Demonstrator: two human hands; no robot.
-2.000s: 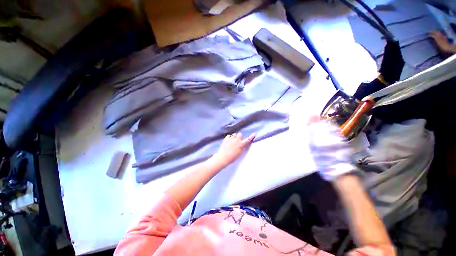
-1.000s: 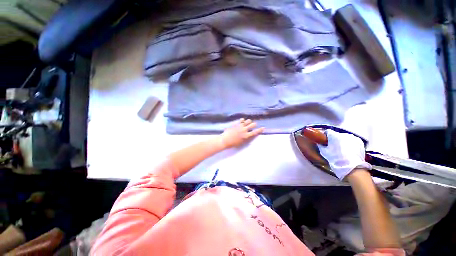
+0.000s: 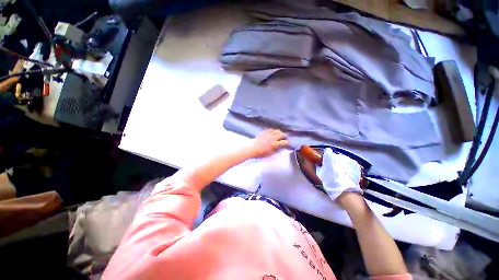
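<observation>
The grey garment piece [image 3: 306, 104] lies spread on the white-covered table [image 3: 169, 115], with folds and dark seam lines towards its back. My left hand [image 3: 270, 142] is bare and rests with its fingers on the garment's front edge. My right hand [image 3: 340, 172], in a white glove, is closed around the orange-brown handle of the steam iron [image 3: 307, 167]. The iron's pointed end faces left, close to my left fingertips, at the garment's front edge. Its soleplate is mostly hidden.
A small grey-beige block [image 3: 214, 97] lies left of the garment. A long dark block [image 3: 454, 101] lies at its right. A whitish hose [image 3: 432, 203] trails right from the iron. Brown cardboard [image 3: 383, 13] is at the back. Pale cloth [image 3: 104, 221] is heaped below the table's left front.
The view has turned. My right hand has taken the iron from the right side to the garment's front edge and moved it closer to my left hand, which stays on that edge.
</observation>
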